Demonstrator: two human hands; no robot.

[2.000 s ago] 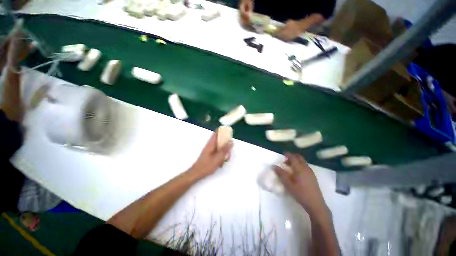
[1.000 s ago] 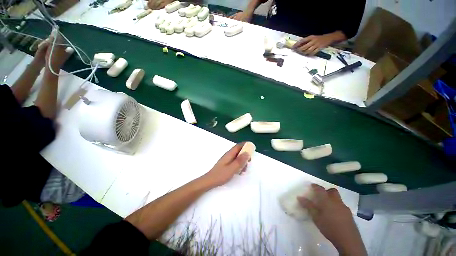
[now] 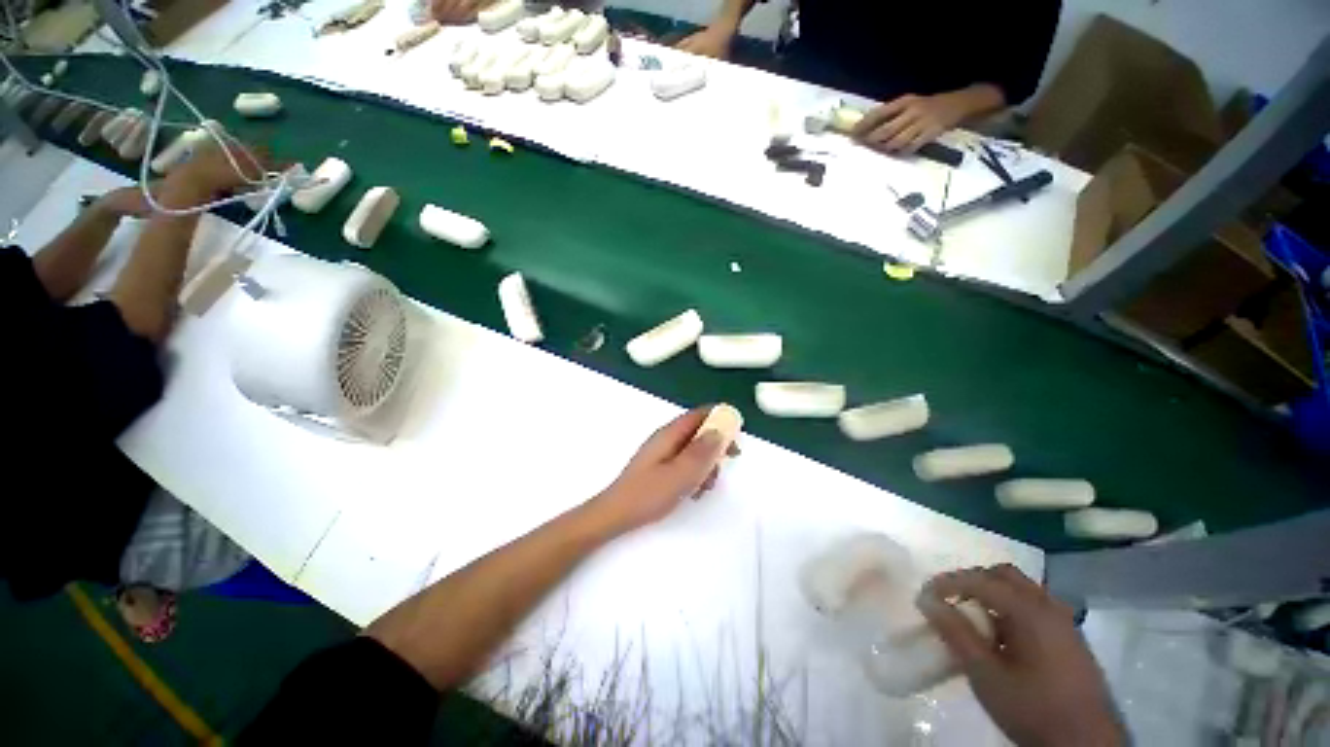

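My left hand [image 3: 674, 470] is closed around an off-white oblong unit [image 3: 722, 423] above the white bench top, near the belt edge. My right hand [image 3: 1021, 657] is at the lower right, its fingers on a pale, blurred item [image 3: 926, 654]; I cannot tell exactly what it is. Another pale, translucent, blurred shape [image 3: 858, 577] shows beside it to the upper left. Several off-white units [image 3: 740, 350] lie in a staggered row along the near side of the green belt [image 3: 627, 219].
A white fan [image 3: 299, 343] stands left on the bench, with white cables [image 3: 161, 161] above it. Another worker's hands [image 3: 204, 183] are at far left. Opposite are heaped units [image 3: 540, 59], a metal-headed tool [image 3: 977, 204] and a person's hand [image 3: 919, 124]. A grey post [image 3: 1181, 168] crosses at right.
My right hand has moved right and down, with the pale item. My left hand stays nearly still, holding the unit. The belt units have shifted left. The neighbouring worker's hand has moved toward the belt.
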